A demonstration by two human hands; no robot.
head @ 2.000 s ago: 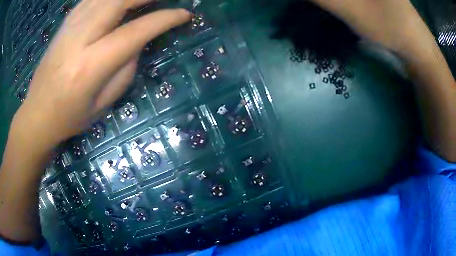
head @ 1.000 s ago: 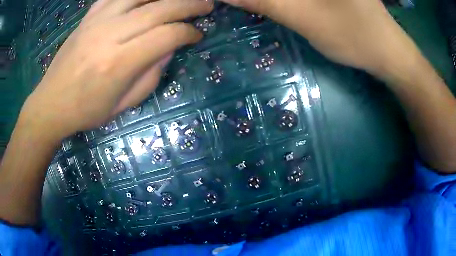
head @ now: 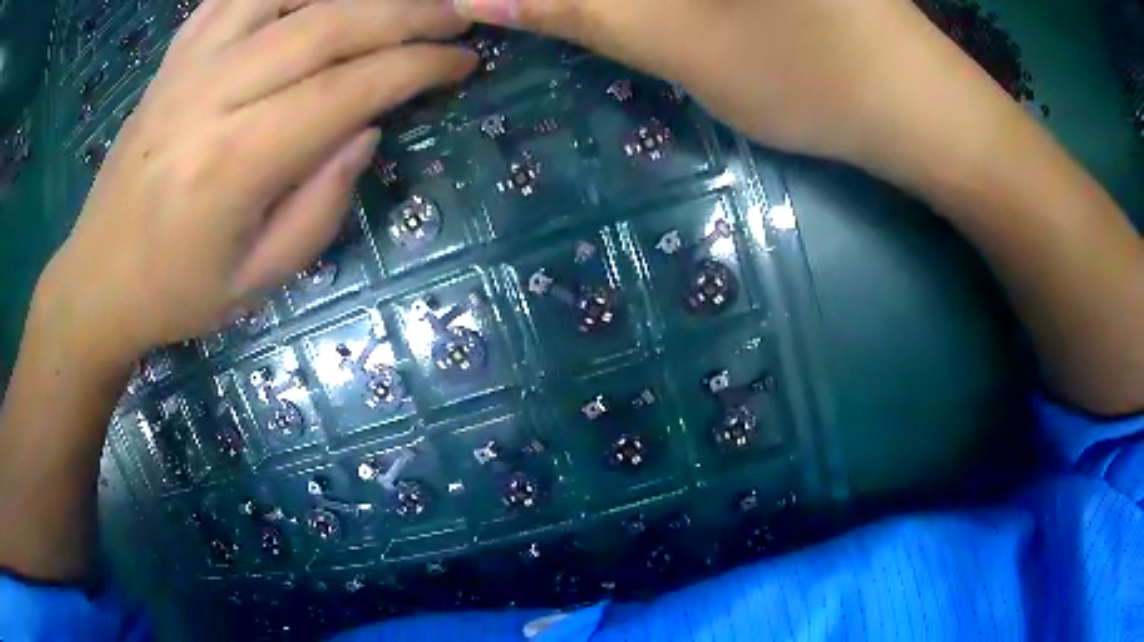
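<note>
A clear blister tray (head: 803, 376) lies under both hands, with a flex circuit assembly in many of its pockets, such as one with a round dark end with shiny dots (head: 713, 284). My left hand (head: 238, 163) is over the tray's upper left, fingers pointing to the top middle, thumb bent beneath. My right hand (head: 778, 63) reaches in from the right over the tray's top edge, its fingertips close to the left fingertips. The top picture edge cuts off both hands partly, so I cannot tell what either holds. No tweezers show.
A pile of small black pieces (head: 991, 50) lies at the upper right beyond my right wrist. Another filled tray (head: 94, 75) is at the upper left. Dark green mat (head: 916, 314) lies right of the tray. My blue smock (head: 878, 564) fills the bottom edge.
My right hand has come left from the black pile to the left fingertips. Compared with the first frame, the tray sits further right in view; since the second, the view has shifted slightly.
</note>
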